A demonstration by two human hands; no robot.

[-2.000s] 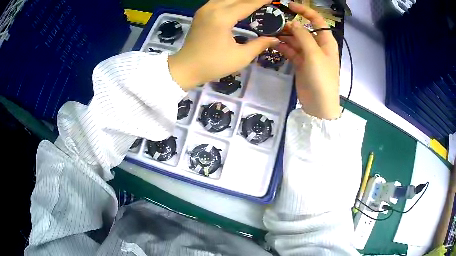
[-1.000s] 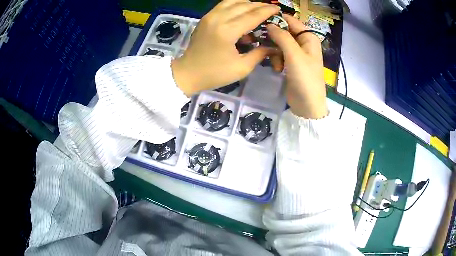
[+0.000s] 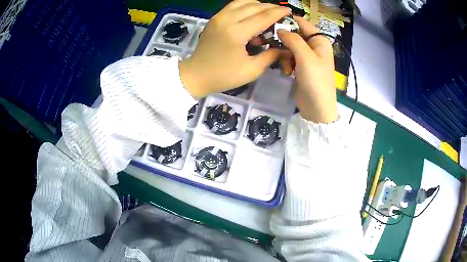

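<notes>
My left hand [image 3: 225, 51] and my right hand [image 3: 313, 66] hold a round smartwatch unit [image 3: 271, 35] between them above the far edge of the tray. The fingers cover most of it; a lit white patch shows on its face beside my right thumb. A thin black charging cable [image 3: 354, 66] runs from my right hand down past the wrist. Below, the white tray [image 3: 251, 176] in a blue frame holds several black watch units, such as one at the right [image 3: 263, 130], with small silver tabs. My left arm hides part of the tray.
Dark-blue stacked trays stand at left [image 3: 46, 56] and right [image 3: 430, 77]. A scrap pile [image 3: 333, 23] lies beyond the tray. At right on the green bench are a yellow pencil [image 3: 376, 179] and a white power strip [image 3: 376, 225] with a plugged adapter.
The watch unit has tilted and moved slightly down between my hands since the oldest frame. My right hand has shifted left, its thumb now over the face, where a white patch has appeared.
</notes>
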